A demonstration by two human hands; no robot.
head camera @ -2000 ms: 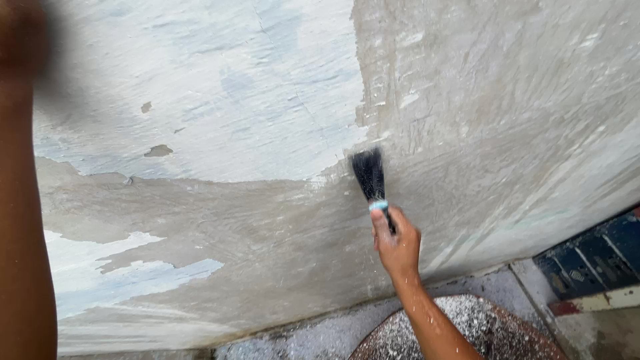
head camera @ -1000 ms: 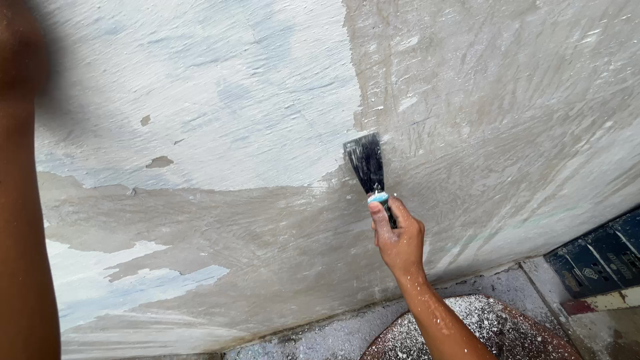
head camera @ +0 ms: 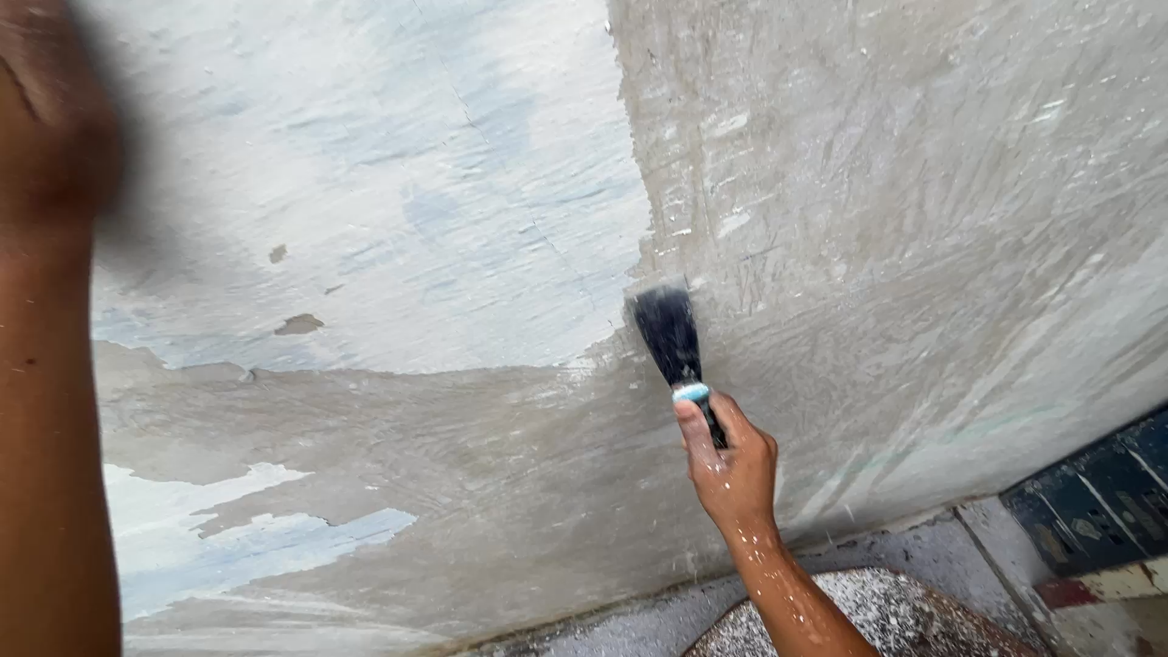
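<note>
My right hand point(head camera: 735, 461) grips the dark handle of a putty knife point(head camera: 669, 333), a wide-bladed scraper with a light blue collar. Its blade edge lies at the wall, by the lower right corner of a large patch of white and pale blue paint point(head camera: 383, 182). Bare grey-brown plaster point(head camera: 849, 228) surrounds that patch on the right and below. White flecks dot my right hand and forearm. My left hand point(head camera: 55, 137) is raised at the upper left, close to the camera and blurred; its fingers are partly out of frame, and whether it holds anything is not visible.
A smaller paint patch point(head camera: 274, 547) remains at the wall's lower left. Below the wall, a rounded brown surface covered with white flakes point(head camera: 876, 611) stands on the grey floor point(head camera: 931, 547). Dark blue panels point(head camera: 1086, 511) with a red and cream edge lie at the lower right.
The putty knife stays near the corner of the large paint patch, with small shifts of its blade. My left hand remains raised at the upper left.
</note>
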